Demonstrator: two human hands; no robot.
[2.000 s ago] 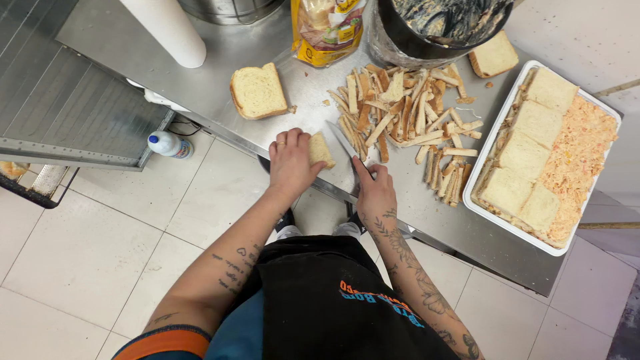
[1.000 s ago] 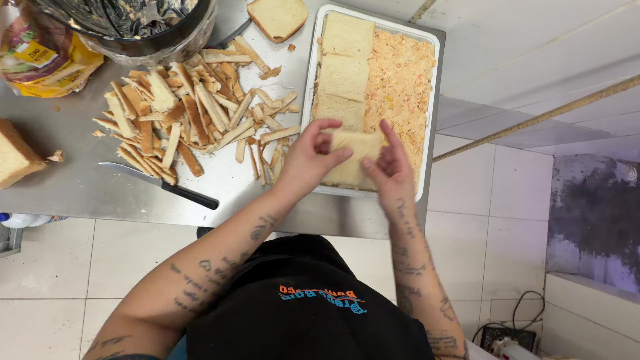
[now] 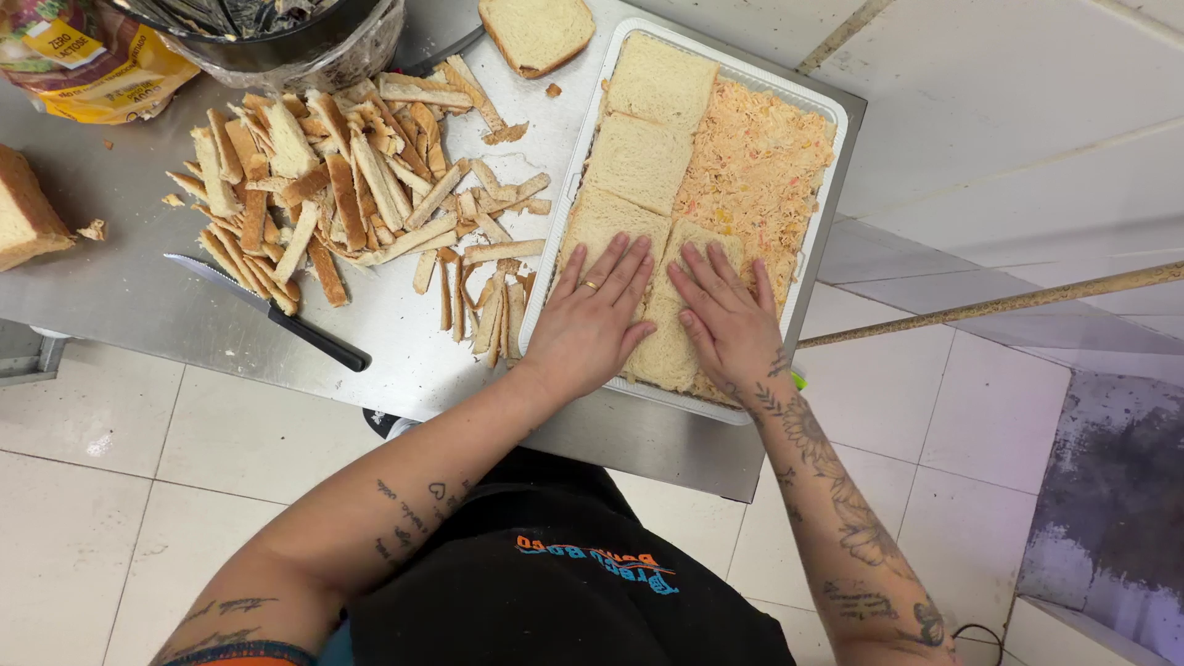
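Observation:
My left hand (image 3: 597, 310) lies flat, palm down, on crustless bread slices at the lower left of a white rectangular tray (image 3: 608, 65). Beside it, my right hand (image 3: 731, 310) rests with spread fingers on another crustless slice (image 3: 696, 242). Neither hand grips anything. Bread slices (image 3: 647, 162) cover the tray's left part, edge to edge. An orange shredded filling (image 3: 754, 166) shows on the right side. Left of the tray, a heap of cut bread crusts (image 3: 351, 185) lies on the steel table. A serrated knife with a black handle (image 3: 319, 342) lies near the table's front edge.
A black bowl (image 3: 259, 42) with creamy residue and a printed food bag (image 3: 92, 65) stand at the upper left. One slice with crust (image 3: 538, 32) lies above the crusts. A loaf piece (image 3: 28, 208) sits far left on the steel table (image 3: 129, 287). A wall borders the right.
The knife has left my right hand and lies on the table. The slice my hands held over the tray a second ago is down in it, with both hands flat. The view has shifted right.

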